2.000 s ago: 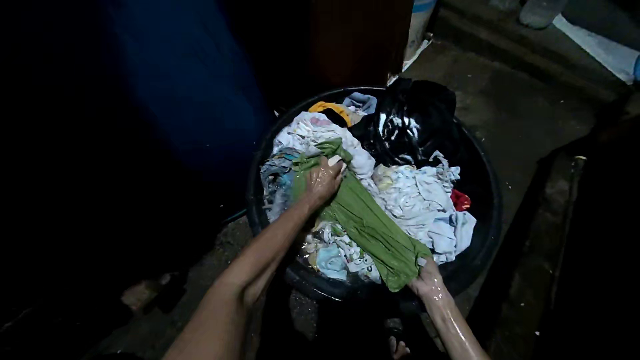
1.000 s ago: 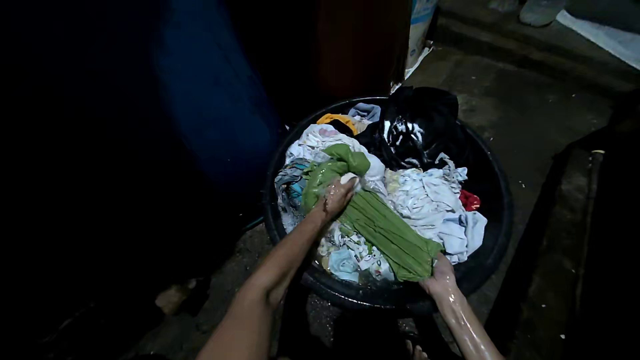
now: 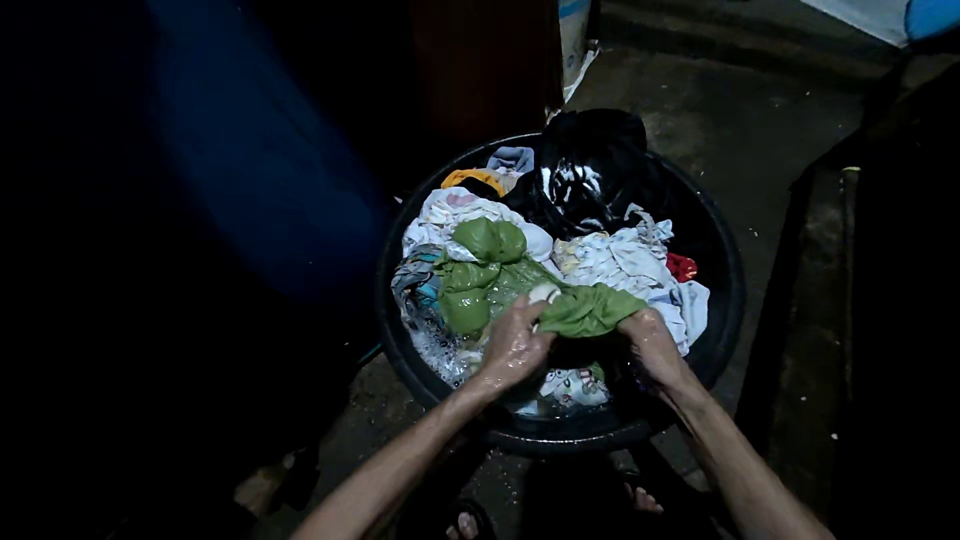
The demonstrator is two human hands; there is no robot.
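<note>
A wet green cloth garment point(image 3: 592, 309) is stretched between my hands over a round black tub point(image 3: 555, 442). My left hand point(image 3: 517, 345) grips it together with a small white object point(image 3: 544, 294), perhaps a bar of soap. My right hand point(image 3: 651, 341) is closed on the garment's right end, its fingers partly hidden by the cloth. The rest of the garment lies bunched and puffed up at the tub's left. Around it are white patterned clothes point(image 3: 622, 259), a yellow-orange piece point(image 3: 480, 178), a red piece point(image 3: 681, 266) and shiny black wet fabric point(image 3: 592, 172). Suds point(image 3: 442, 352) float at the left.
The tub stands on a dark wet floor point(image 3: 712, 112). Behind it is a pale container point(image 3: 574, 37) beside a dark brown upright surface. A narrow raised edge point(image 3: 847, 300) runs along the right. My feet point(image 3: 641, 499) are just below the tub.
The green garment was stretched long toward the tub's lower right; now its held part is shorter and bunched. My hands have come closer together, and the cloth at the left has puffed up.
</note>
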